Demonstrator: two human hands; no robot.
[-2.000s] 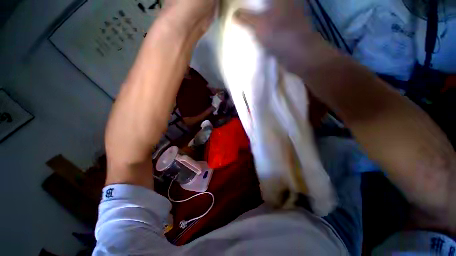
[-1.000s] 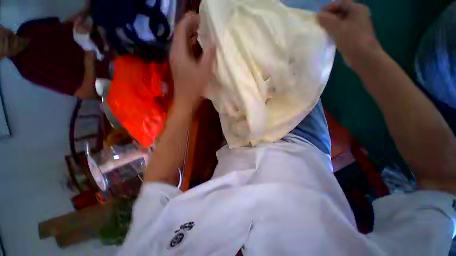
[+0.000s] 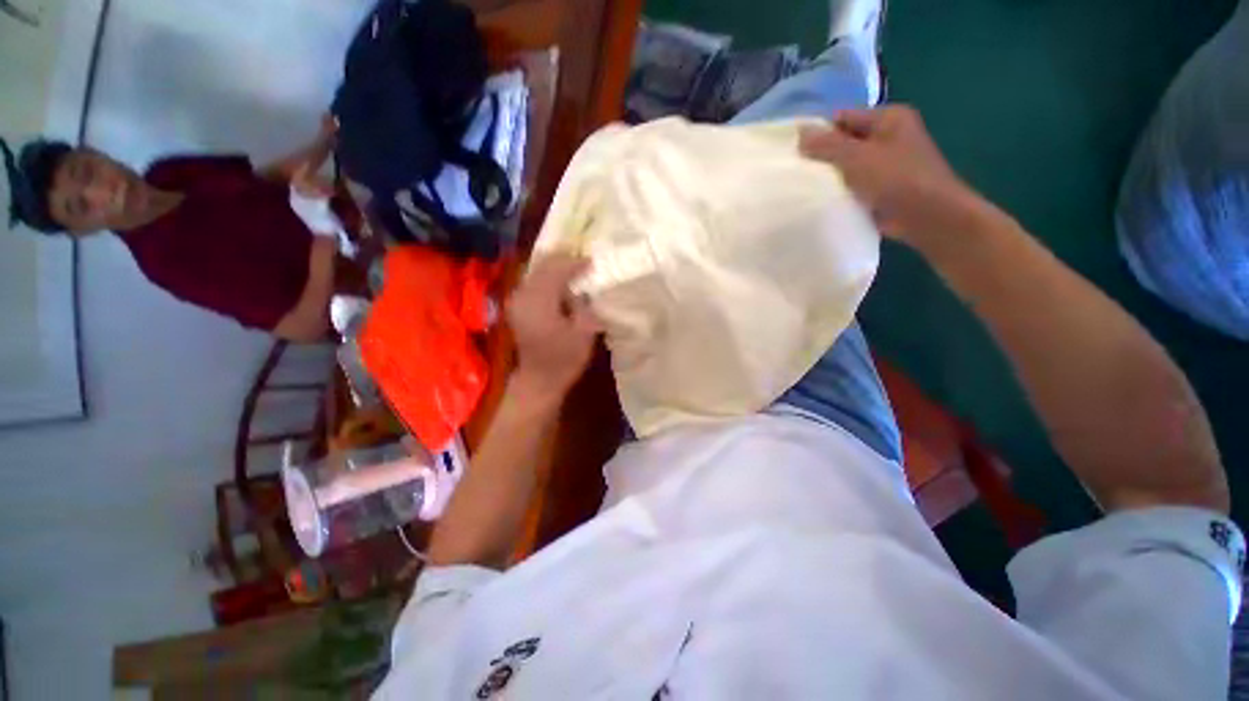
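A cream garment (image 3: 726, 260) is spread over my lap, yellower than my white shirt. My left hand (image 3: 555, 322) grips its left side, where a short ruched strip shows near the fingers. My right hand (image 3: 877, 164) pinches its upper right edge, with the forearm coming in from the right. The cloth hangs slack between the hands and its lower edge lies near my shirt hem.
On the reddish table (image 3: 603, 82) left of my lap are a black backpack (image 3: 411, 117), an orange-red bag (image 3: 427, 342) and a clear kettle (image 3: 367, 493). A person in dark red (image 3: 226, 240) sits beyond. A large plastic-wrapped bundle (image 3: 1194, 192) stands at right; grey bagged stacks (image 3: 705, 75) lie ahead.
The cream garment was a narrow raised bundle two seconds ago and is now spread over the lap. Since one second ago it lies lower and flatter. The view has shifted, showing more of the other person.
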